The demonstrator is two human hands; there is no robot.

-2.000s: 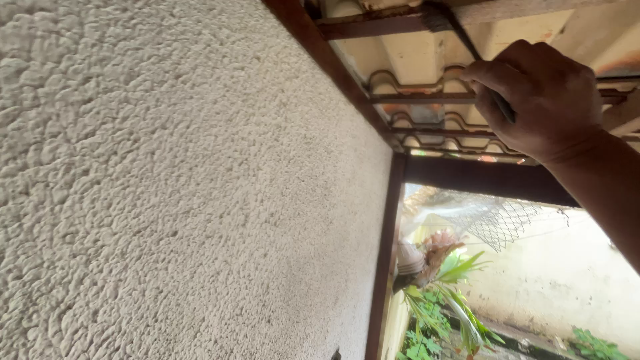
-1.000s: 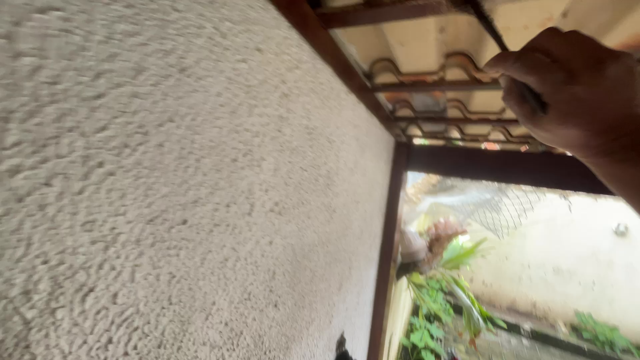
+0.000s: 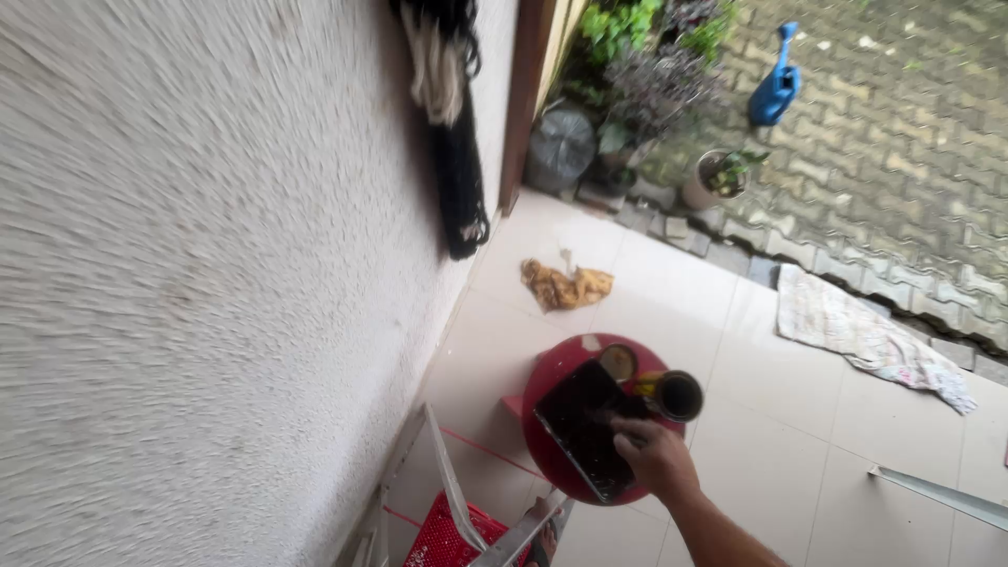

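My right hand (image 3: 650, 457) is over a black paint tray (image 3: 587, 429), its fingers closed around a paintbrush that barely shows against the dark tray. Under the tray is a round red stool (image 3: 543, 366). An opened can (image 3: 679, 396) with a yellow label stands at the tray's right side, near my fingers. Behind the tray lies a round lid or small container (image 3: 618, 362); which one is not clear. My left hand is out of view.
A textured wall (image 3: 220, 276) fills the left. Below are metal ladder parts (image 3: 457, 488), a red perforated basket (image 3: 433, 535) and a sandalled foot (image 3: 542, 543). A brown rag (image 3: 567, 285) and a cloth mat (image 3: 866, 339) lie on the tiles. Potted plants (image 3: 717, 177) and a blue watering can (image 3: 776, 94) are beyond.
My right hand was up at the roof's wooden beams with the brush; now it is down over the tray on the stool. The view has swung down from the roof tiles to the floor.
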